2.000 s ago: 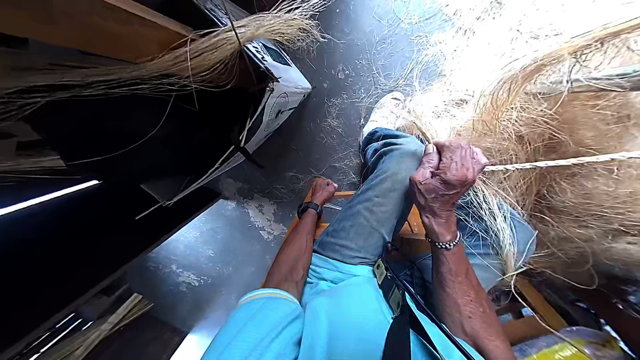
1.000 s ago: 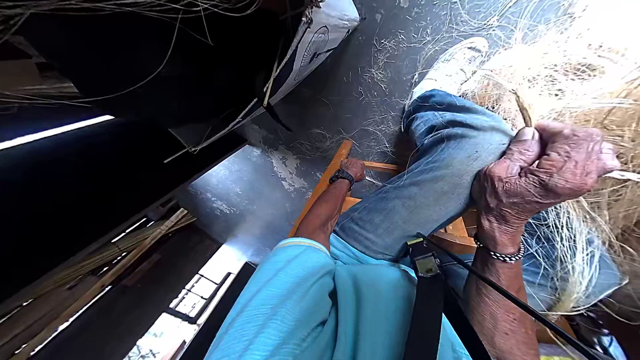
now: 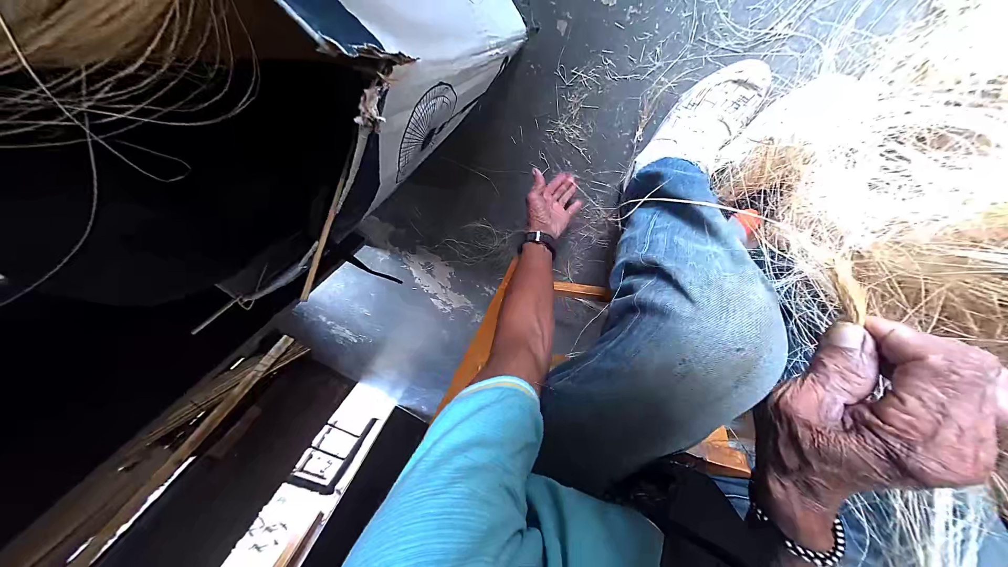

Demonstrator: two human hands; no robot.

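Note:
My left hand (image 3: pixel 553 203) reaches out over the floor with its fingers apart and nothing in it. Beyond the jeans-clad knee, my right hand (image 3: pixel 890 409) pinches the end of a tan fibre bundle (image 3: pixel 850 290) between thumb and forefinger. Loose pale plant fibres (image 3: pixel 937 268) spread behind and around that hand, over the right side of the view. A thin pale strand (image 3: pixel 685 201) crosses the jeans below the shoe. The far end of the pinched bundle merges into the loose fibres.
A torn cardboard box (image 3: pixel 441 102) with a printed fan stands at the upper left, with more fibres (image 3: pixel 118 47) hanging beside it. An orange wooden frame (image 3: pixel 480 339) lies under my left arm. Fibre scraps litter the grey floor (image 3: pixel 504 157). Wooden strips (image 3: pixel 197 433) lie at the lower left.
My left hand has left the wooden frame and stretched forward, its fingers now spread. The white braided cord that ran from my right hand no longer shows. The view has shifted.

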